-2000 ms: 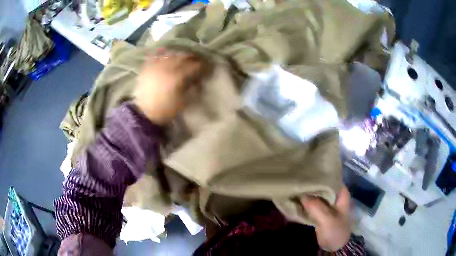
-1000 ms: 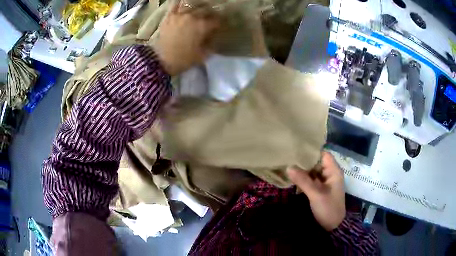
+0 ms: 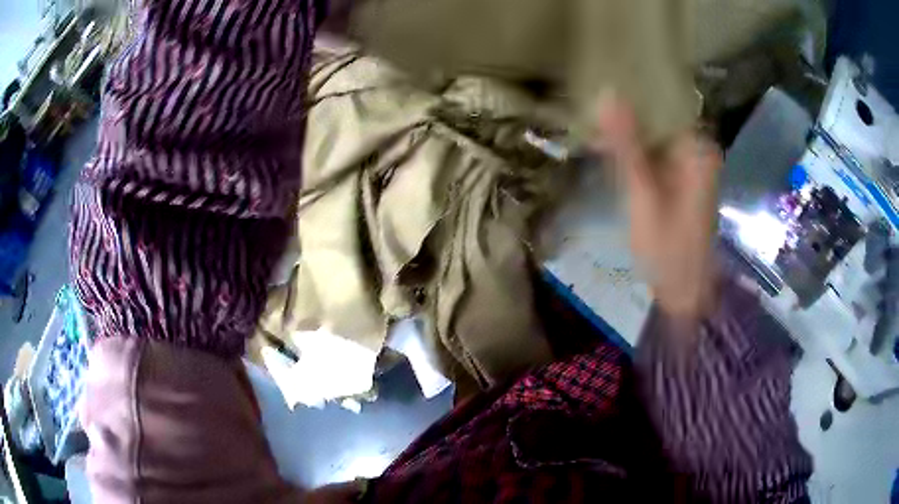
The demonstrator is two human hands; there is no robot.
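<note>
A khaki fabric piece point(image 3: 631, 59) is raised at the top of the view, blurred. My right hand point(image 3: 675, 212) is at its lower edge with the fingers up against the cloth, blurred by motion. My left arm, in a striped sleeve, reaches up out of the picture, so my left hand is not visible. A heap of khaki cut pieces point(image 3: 394, 207) hangs over the table's left side. White pieces point(image 3: 325, 369) stick out below the heap.
The overlock machine point(image 3: 813, 231) stands at the right with its lamp lit beside the needle area. The white machine table point(image 3: 601, 276) shows between the heap and my right arm. A patterned item point(image 3: 64, 369) stands at the lower left.
The khaki piece has been lifted from in front of me to the top of the view. My right hand has moved up and forward. My left hand has gone out of the picture, uncovering the heap.
</note>
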